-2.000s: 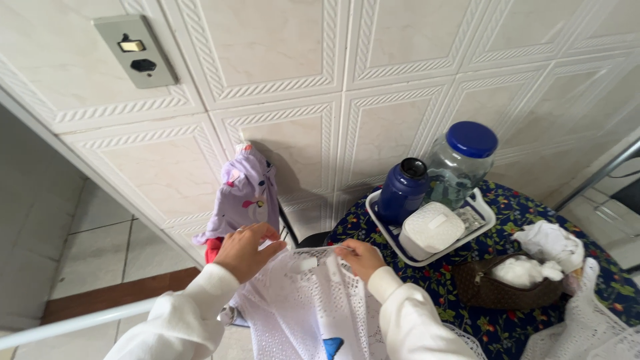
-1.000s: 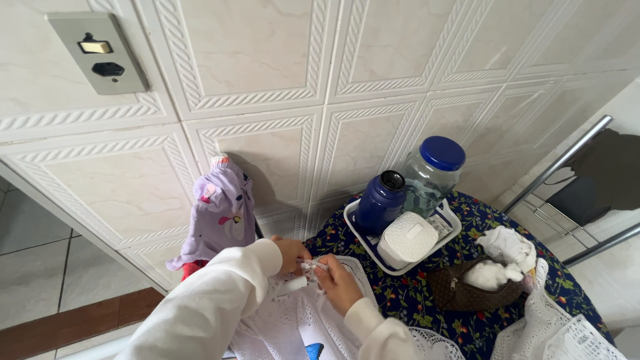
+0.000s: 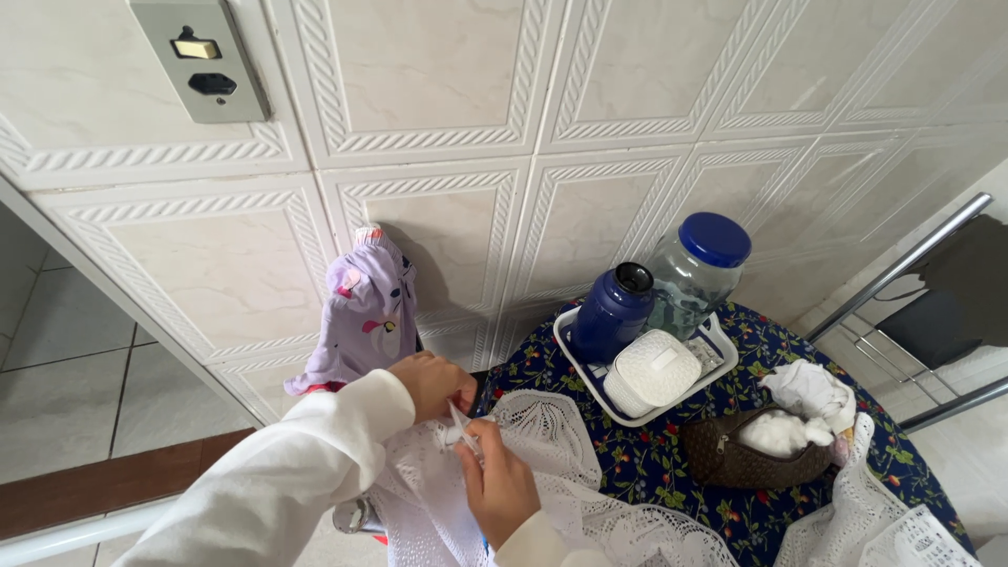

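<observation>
My left hand (image 3: 435, 385) pinches a thin white strip that stretches down to my right hand (image 3: 498, 476), whose thumb and fingers close on it from the other side. Just below and between them lies the gathered edge of a white openwork lace cloth (image 3: 551, 441), with a small white piece close to the fingertips. The cloth hangs down in front and spreads to the right over the table's edge. Exactly what the strip is cannot be told.
A white tray (image 3: 728, 358) holds a blue thermos (image 3: 610, 315), a blue-lidded jar (image 3: 693, 276) and a white container (image 3: 657, 374). An open brown pouch (image 3: 709, 453) with white fluffy stuff lies on the floral tablecloth (image 3: 654, 457). Lilac clothing (image 3: 370, 307) hangs left; a metal-framed chair (image 3: 906, 264) stands right.
Both hands were apart on the cloth's edge two seconds ago; they have come together over it. A thin white strip now shows between them.
</observation>
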